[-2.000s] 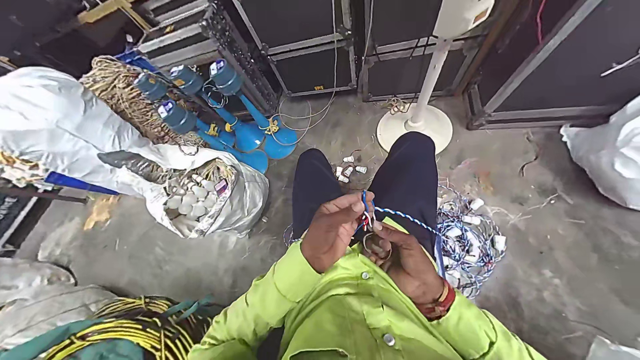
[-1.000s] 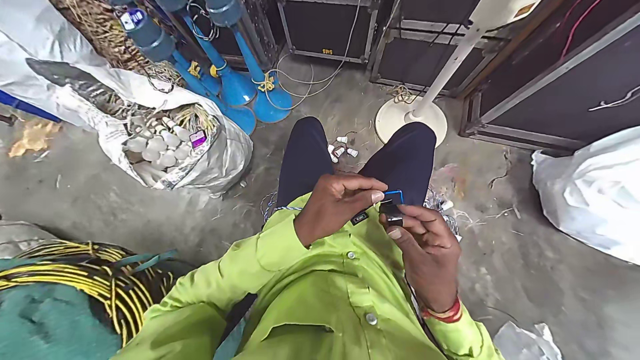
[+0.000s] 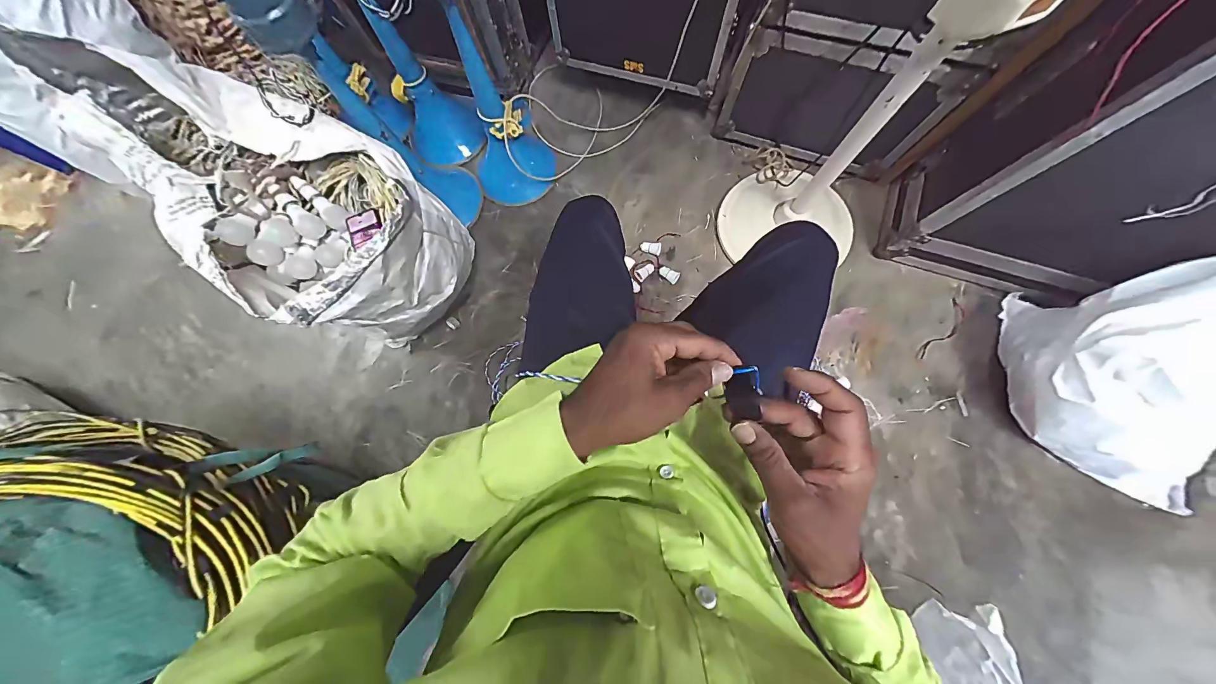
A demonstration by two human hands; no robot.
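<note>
My left hand pinches a blue wire between thumb and index finger, above my lap. A twisted blue-and-white wire passes beside that hand's wrist. Close by on the right, my right hand holds a small black piece, which looks like tape, between thumb and fingers. The blue wire bends down to this black piece. What lies under the black piece is hidden. Several white bulb holders with short wires lie on the floor between my knees.
An open white sack with bulbs stands at the upper left, near blue stands. Coiled yellow-and-black cable is at the lower left. A white round-based stand, black cases and a white sack are at the right.
The twisted wire, earlier to the right of my hands, now shows at the left. A black piece has come into my right hand since the oldest frame. The view has shifted.
</note>
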